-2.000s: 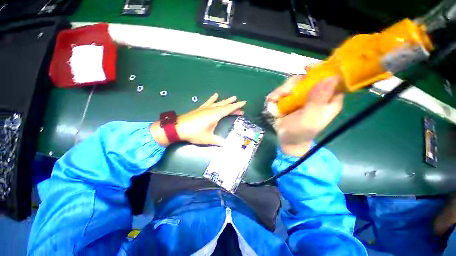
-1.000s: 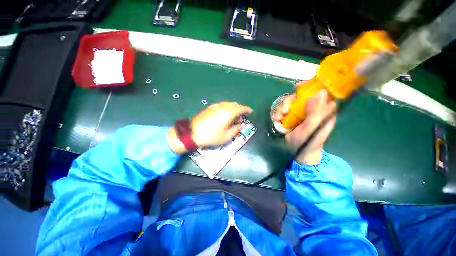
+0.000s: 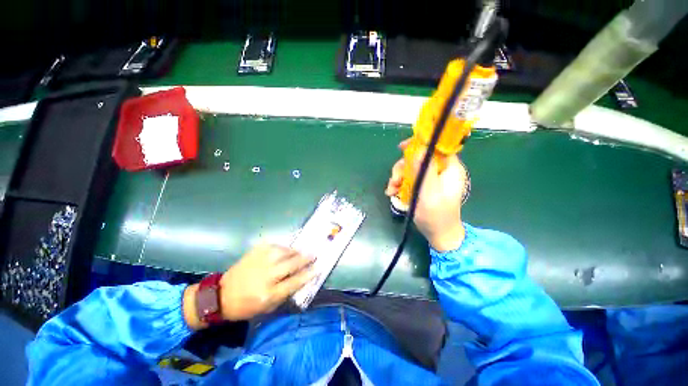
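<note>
The phone assembly (image 3: 329, 240) lies slanted on the green bench near its front edge, silver-white with a small orange spot. My left hand (image 3: 265, 280) rests at its lower left side, fingers over its lower part. My right hand (image 3: 432, 194) is closed around the yellow-orange electric screwdriver (image 3: 446, 113), held tilted to the right of the phone. The driver's nose points down at the bench, away from the phone. The screw dish (image 3: 465, 185) is mostly hidden behind my right hand; only a rim shows. The black screwdriver cable (image 3: 407, 226) hangs across the driver and down to the bench.
A red bin (image 3: 190, 136) with white contents stands at the left, beside a black parts tray (image 3: 45, 170) holding glittery small parts. Several small pale parts (image 3: 256, 170) lie on the bench. A white rail (image 3: 302, 104), phones on carrier trays and a tape-wrapped pipe (image 3: 596, 75) are beyond.
My left hand has moved down from the phone's upper part to its lower left. The screwdriver has swung more upright. The phone is turned and its upper part is uncovered. The view has shifted.
</note>
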